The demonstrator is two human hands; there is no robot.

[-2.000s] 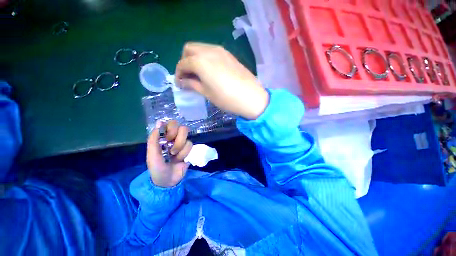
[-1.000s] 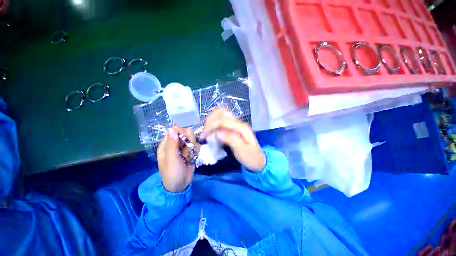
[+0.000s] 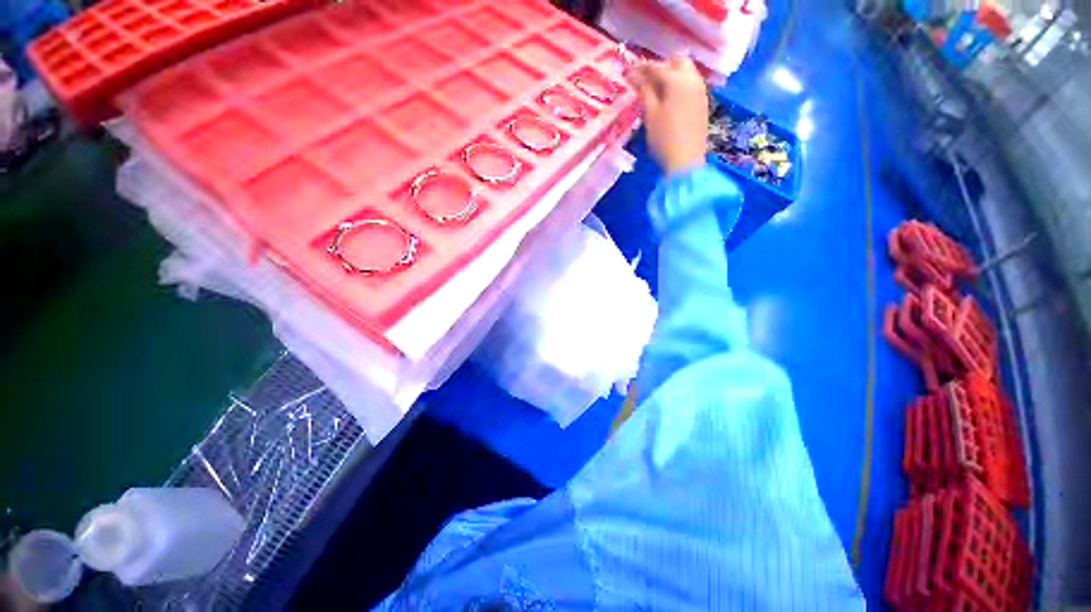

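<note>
My right hand (image 3: 676,110) is at the far right corner of the coral-red tray (image 3: 257,141), fingers bent down at its edge. A small shiny piece shows beside the fingertips, but I cannot tell whether they grip it. Several silver rings lie in the pockets of the tray's outer row, the nearest one (image 3: 339,248) at the near corner. The white bottle (image 3: 180,534) stands at the lower left, its round flip lid (image 3: 46,567) open. My left hand is not in view. The cloth is not seen.
White sheets (image 3: 574,329) hang off the bench edge under the tray. Thin whitish slivers lie on the grey mesh mat (image 3: 321,478). A blue bin (image 3: 766,197) with mixed small items stands beyond my right forearm. Stacked red trays (image 3: 957,424) stand on the floor at far right.
The view has swung right to the tray stack. My right hand has moved from the cloth and ring to the tray's far corner. My left hand has left the picture.
</note>
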